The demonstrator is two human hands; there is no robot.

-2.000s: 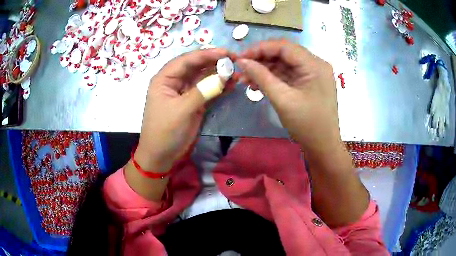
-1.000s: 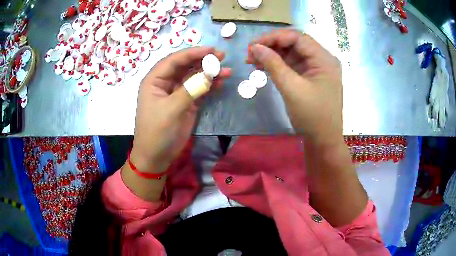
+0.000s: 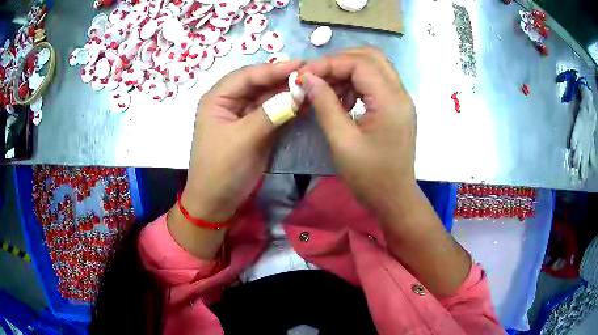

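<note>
My left hand point(image 3: 239, 121) holds a white disc point(image 3: 294, 86) on edge between thumb and fingers; a pale yellow wrap point(image 3: 280, 108) is around its thumb. My right hand point(image 3: 357, 111) meets it, thumb and index finger pressing a small red part point(image 3: 299, 80) against the disc. Another white disc point(image 3: 357, 109) shows partly behind my right fingers. A single white disc point(image 3: 320, 35) lies on the bench just beyond my hands. A large heap of white discs with red patches point(image 3: 164, 46) lies at the left.
A brown cardboard pad point(image 3: 374, 18) with a white blob point(image 3: 351, 4) is at the back. A tan tape roll point(image 3: 50, 73) is far left. Small red parts point(image 3: 456, 101) lie at right, near a white glove point(image 3: 581, 141). Blue bins point(image 3: 136, 196) stand below the bench edge.
My right hand has moved left to the disc in my left hand, bringing the red part against it. The two discs on the bench are now mostly covered by my right hand.
</note>
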